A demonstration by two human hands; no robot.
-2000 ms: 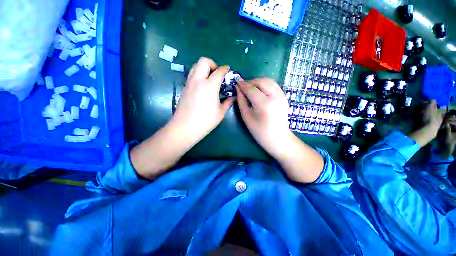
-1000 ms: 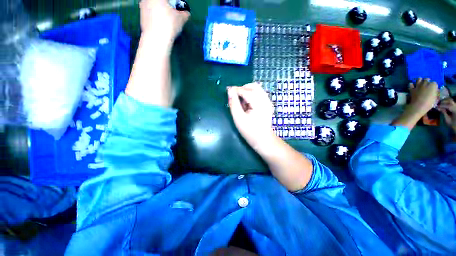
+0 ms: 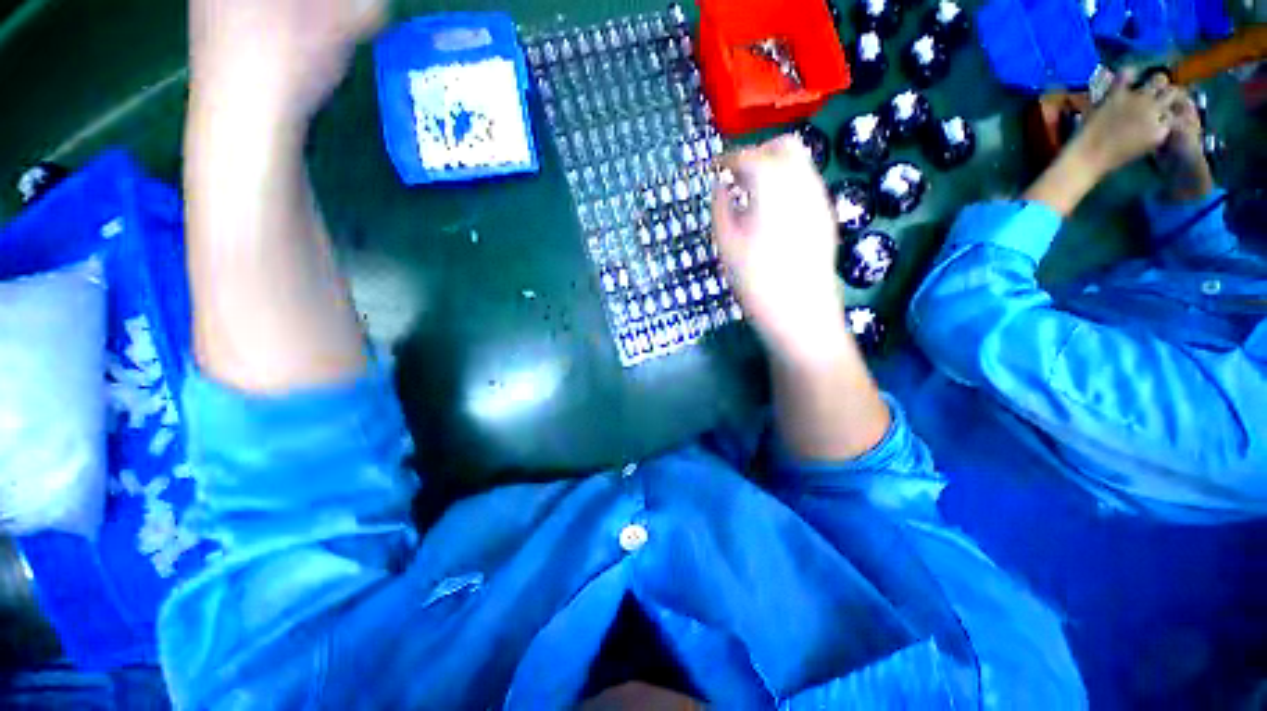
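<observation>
My left hand (image 3: 299, 49) is blurred and partly cut off by the top edge at upper left; whether it holds anything cannot be told. My right hand (image 3: 781, 229) is over the right side of the grid tray (image 3: 611, 181), its fingers curled; a small pale or shiny spot shows at the fingertips, too blurred to name. The grid tray holds rows of small silvery parts. Round black units (image 3: 900, 186) with white tops stand in a group just right of my right hand. The small blue tray (image 3: 459, 114) of white parts is left of the grid tray.
A red box (image 3: 773, 63) with small metal parts stands behind my right hand. A large blue bin (image 3: 84, 611) with white pieces and a clear plastic bag (image 3: 53, 396) is at far left. Another worker's hands (image 3: 1132, 125) and blue sleeves are at right, near blue boxes (image 3: 1042, 42).
My hands have parted from around a black unit. My left hand went up and left, my right hand to the right over the grid tray. The view has turned, shifting the tray and boxes left.
</observation>
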